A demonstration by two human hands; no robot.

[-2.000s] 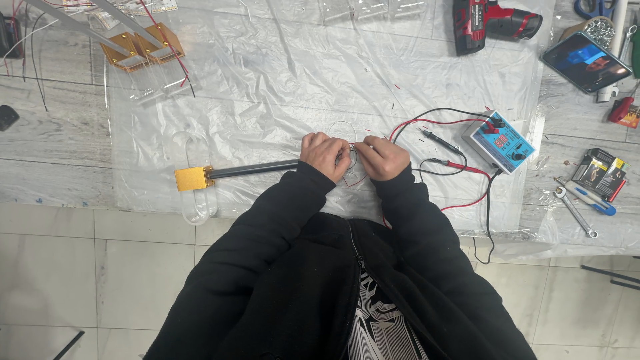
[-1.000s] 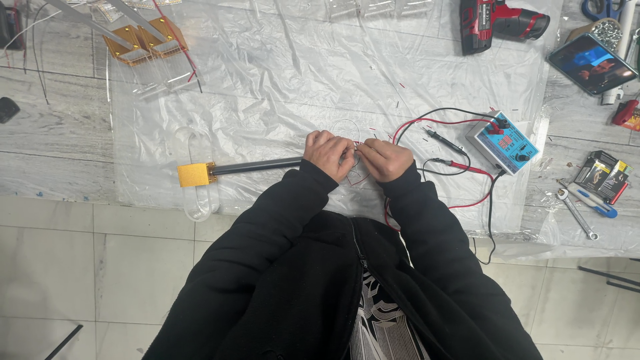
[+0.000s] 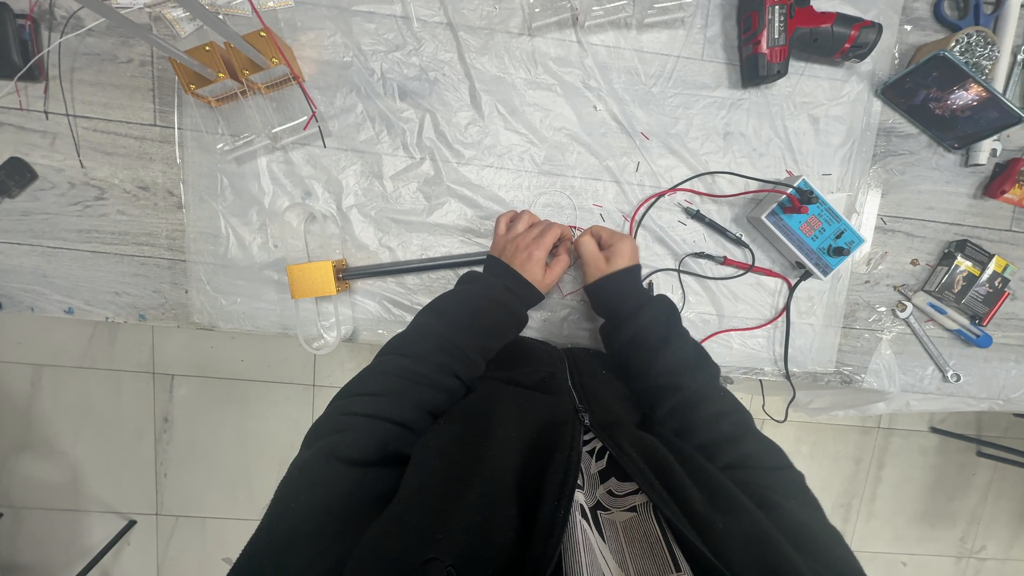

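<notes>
My left hand [image 3: 531,250] and my right hand [image 3: 606,252] nearly meet over the plastic-covered table, their fingertips pinching thin wires [image 3: 577,230]. A dark grey tube [image 3: 416,266] runs leftward from under my left hand to a gold metal block [image 3: 314,279]. That block lies across a clear oval ring [image 3: 324,334]. One thin pale wire arcs just above my fingers, and a thin red one shows below them. Exactly how the wires sit between the fingertips is hidden.
Right of my hands lie a blue-faced tester [image 3: 812,228], a black test probe [image 3: 712,224] and red and black leads. Farther out are a cordless drill [image 3: 800,36], a phone [image 3: 950,100], a wrench [image 3: 926,342] and a utility knife [image 3: 952,318]. Gold brackets [image 3: 268,60] stand upper left.
</notes>
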